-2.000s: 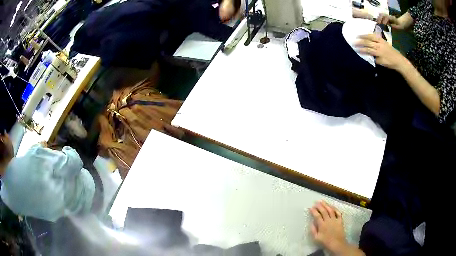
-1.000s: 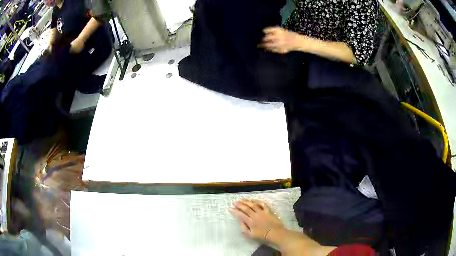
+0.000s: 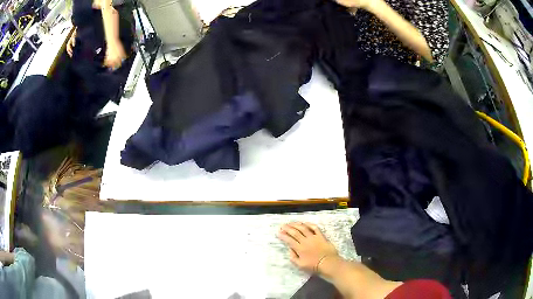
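My right hand [image 3: 311, 248] rests palm down on the white work table [image 3: 175, 251], fingers slightly spread and holding nothing. A red sleeve shows at the bottom edge. My left hand is not in view. Small parts of dark cloth show at the bottom edge of this table, one beside my right forearm. Across a narrow gap, a dark garment [image 3: 204, 99] lies spread on the sewing machine table [image 3: 280, 175], its stepped edge towards me and bluish lining showing. A large heap of dark garments [image 3: 421, 169] hangs at the right of both tables, with a white patch on it.
A person in a patterned top reaches an arm [image 3: 403, 29] over the dark cloth at the top. Another person handles dark cloth at upper left. Brown garments [image 3: 76, 190] lie left; a yellow rail [image 3: 508, 134] stands right. A light blue sleeve shows lower left.
The dark garment on the sewing machine table has been spread out towards me and to the left. My right hand stays flat on the white table. The view has swung right since the earliest frame.
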